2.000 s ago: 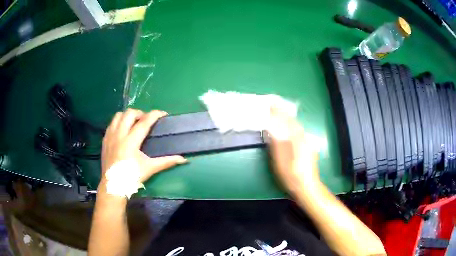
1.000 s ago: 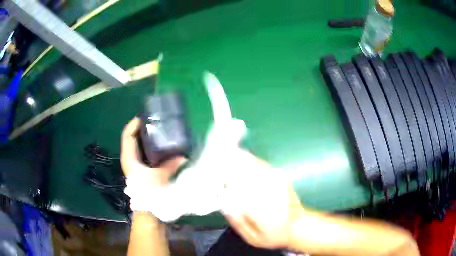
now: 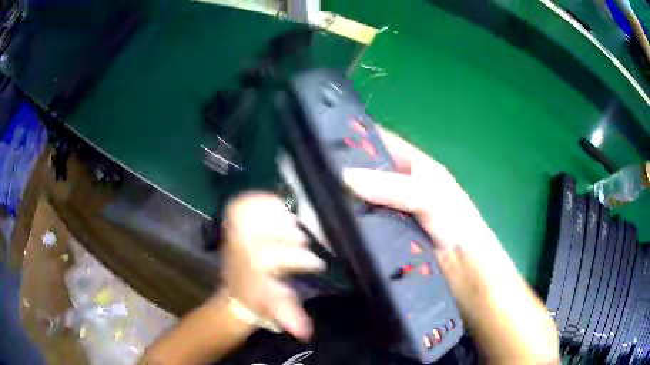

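Note:
A black power strip (image 3: 388,235) is held up at a slant in front of me, its face with red socket holes turned up. A darker band runs along its left side; I cannot tell if it is its edge or a second strip. My right hand (image 3: 435,199) grips it from the right, thumb across the face. My left hand (image 3: 267,260) is blurred, left of the strip, and I cannot tell what it holds. A piece of white cloth (image 3: 303,196) shows between my left hand and the strip. Blurred black cords (image 3: 231,135) are beyond the strip's left side.
Several power strips (image 3: 588,264) stand in a row at the right on the green bench (image 3: 456,93). A clear bottle (image 3: 620,185) and a thin black stick (image 3: 597,153) are behind them. A grey post (image 3: 303,11) stands at the top, and cardboard (image 3: 43,256) is at lower left.
The view has swung left. The strip is now slanted with its socket face showing. My right hand has moved from the cloth to the strip; my left hand is now beside the strip, lower left.

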